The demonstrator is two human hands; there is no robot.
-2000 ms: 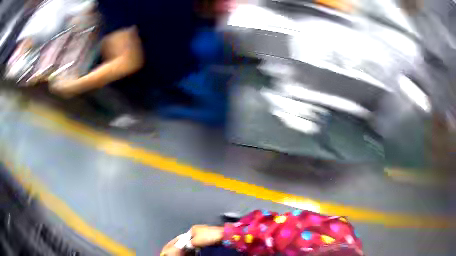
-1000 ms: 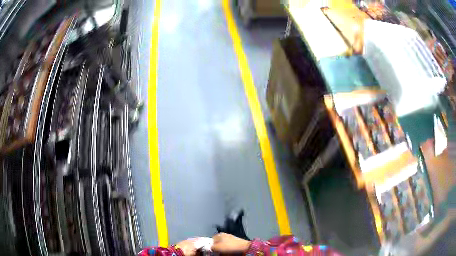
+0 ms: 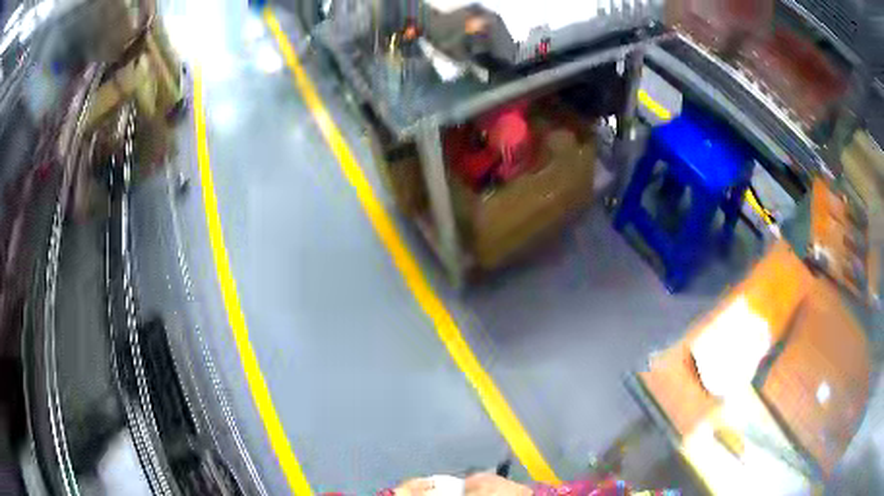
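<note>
My left hand [image 3: 419, 485] and my right hand [image 3: 498, 483] show only as thin slivers at the bottom edge, close together and blurred. A small white thing [image 3: 448, 482] shows between them; whether it is held or worn on the fingers cannot be told. The fingers are cut off by the frame edge. A red patterned sleeve shows to the right of my right hand.
A grey floor lane [image 3: 320, 339] runs between yellow lines. Racks [image 3: 73, 291] stand at left. A bench [image 3: 441, 194] with a cardboard box [image 3: 533, 208] under it, a blue stool [image 3: 693, 160], and orange boards [image 3: 814, 358] on a bench are at right.
The view has swung from a person and a bench to the lane, then onward to the blue stool and another bench. My hands have dropped lower, mostly out of the picture.
</note>
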